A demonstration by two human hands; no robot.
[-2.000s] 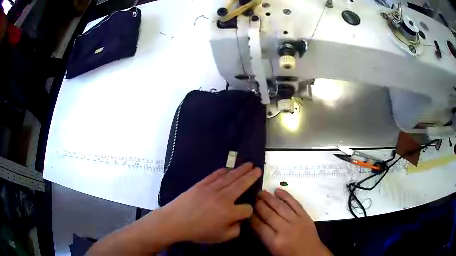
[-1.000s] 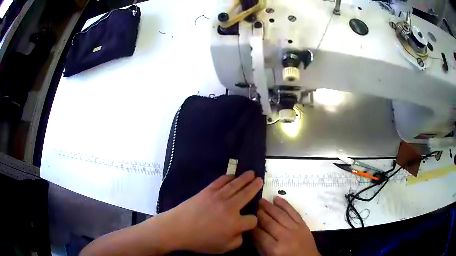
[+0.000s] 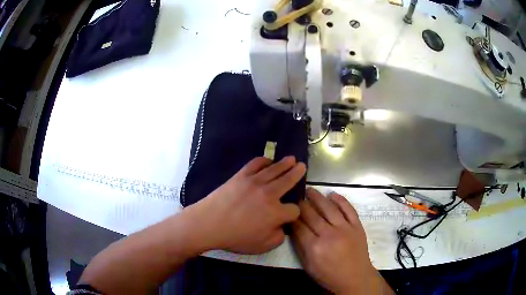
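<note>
The dark pouch body [image 3: 230, 127] lies flat on the white table, its right edge under the needle area of the sewing machine [image 3: 346, 75]. A pale toothed zipper [image 3: 199, 129] runs along its left edge. A small beige label [image 3: 270, 150] shows just ahead of my fingers. My left hand [image 3: 248, 201] lies on the pouch with its fingers pressed on the cloth near the right edge. My right hand [image 3: 331, 236] is at the pouch's lower right edge, fingertips touching it. The presser foot is partly hidden by the machine head.
Another dark pouch [image 3: 118, 37] lies at the far left of the table. Right of my hands are orange-and-dark snips [image 3: 412, 203], a tangled black cord [image 3: 424, 230] and a brown patch [image 3: 471, 190]. The metal bed plate [image 3: 398, 155] lies under the machine arm.
The pouch has moved forward under the machine head, and both hands have moved forward with it. The view has shifted slightly.
</note>
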